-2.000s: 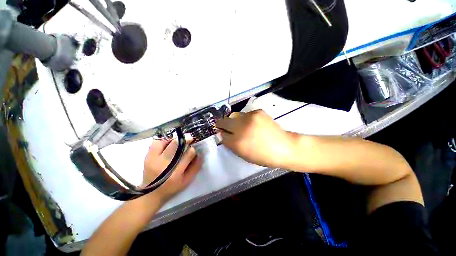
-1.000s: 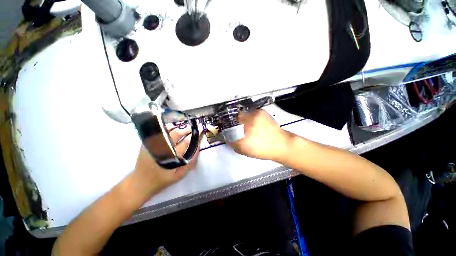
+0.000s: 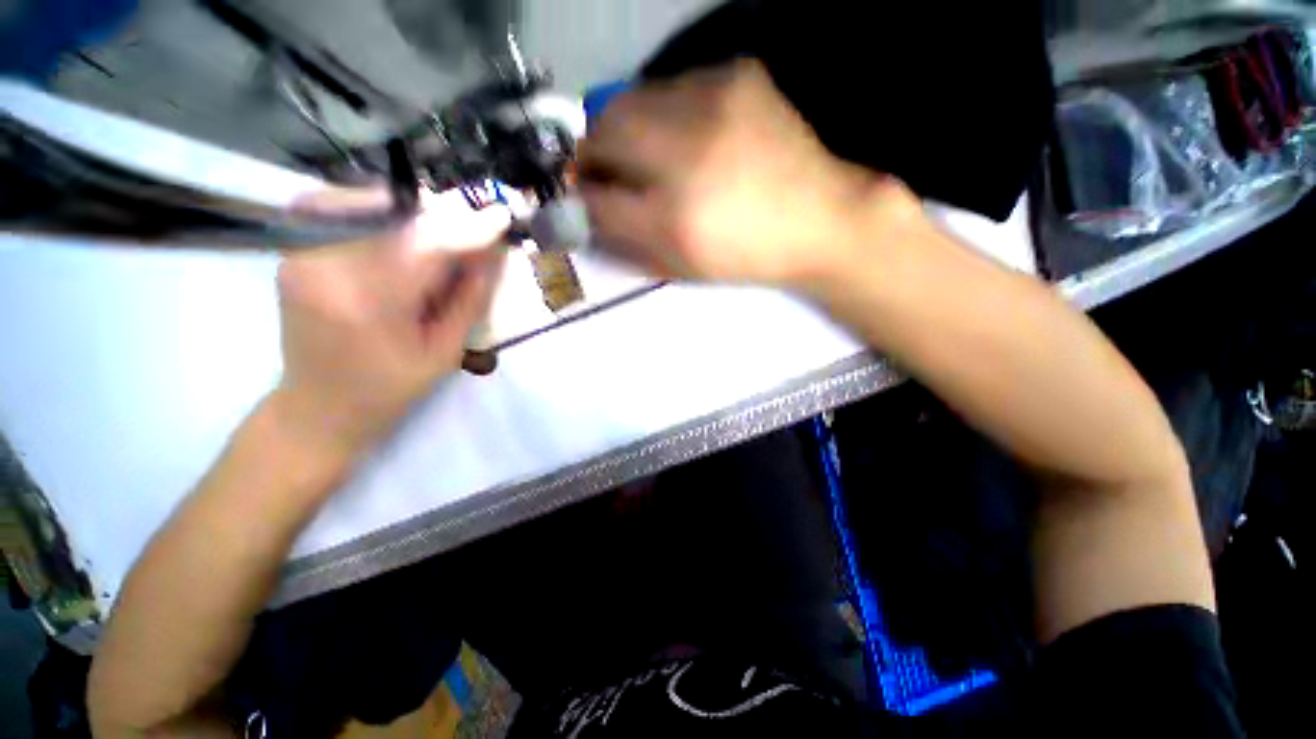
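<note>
The presser foot and needle area (image 3: 508, 152) of the white sewing machine is blurred, between my two hands. My left hand (image 3: 378, 296) is left of it, its fingers bent near the needle area; whether they hold anything cannot be told. My right hand (image 3: 707, 181) is at the right side of it, blurred, fingertips curled beside the metal parts; what they hold, if anything, is hidden. A small brownish metal plate (image 3: 557, 280) shows on the white table below the foot. The dark curved guard (image 3: 173, 202) passes in front of my left fingers.
Black fabric (image 3: 924, 101) hangs behind my right hand. A tray with clear plastic packets (image 3: 1133, 159) and red loops (image 3: 1253, 90) is at the right. The table's grey front edge (image 3: 606, 469) crosses below my hands. A blue crate (image 3: 906, 667) stands below the table.
The view has moved closer and lower over the machine, so the needle area appears higher up. My hands have stayed beside the needle area, now more spread and blurred.
</note>
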